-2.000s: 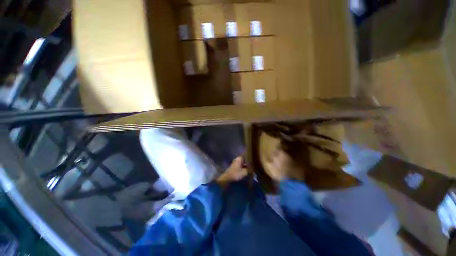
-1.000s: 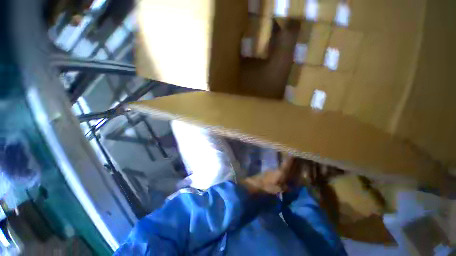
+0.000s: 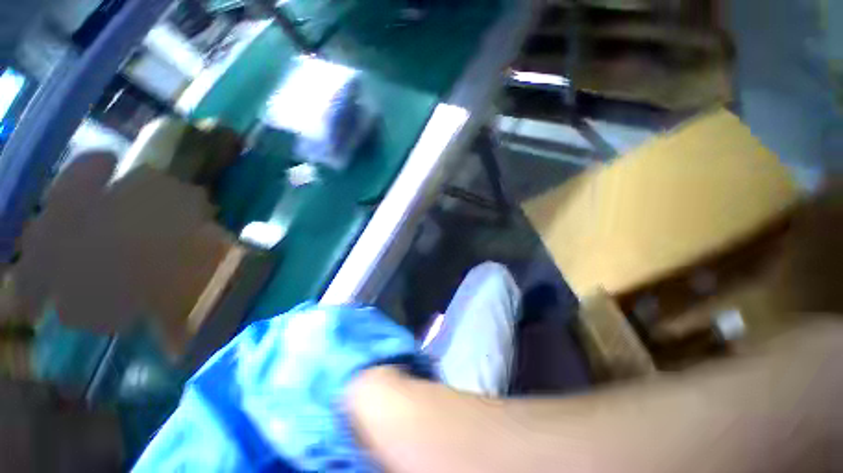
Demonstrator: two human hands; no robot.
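My left hand [image 3: 592,425], with bare skin running from the blue sleeve, stretches blurred and very close to the camera across the lower right. The right edge cuts it off and I cannot make out its fingers. My right hand is not in view. The large open brown carton [image 3: 679,199] stands tilted in view at the right, one broad flap lit. Its dark inside shows small brown boxes, one with a white label [image 3: 728,323]. My arm hides its lower part.
A green conveyor [image 3: 319,222] with a pale side rail [image 3: 397,203] runs diagonally at the left. A white wrapped item [image 3: 319,102] and a small white piece [image 3: 263,233] lie on it. A brown box [image 3: 217,282] is at the left. A pale trouser leg [image 3: 485,323] shows below.
The view has swung left towards the conveyor, and the carton has shifted to the right. Both hands were low at my lap; now one bare arm crosses close to the camera.
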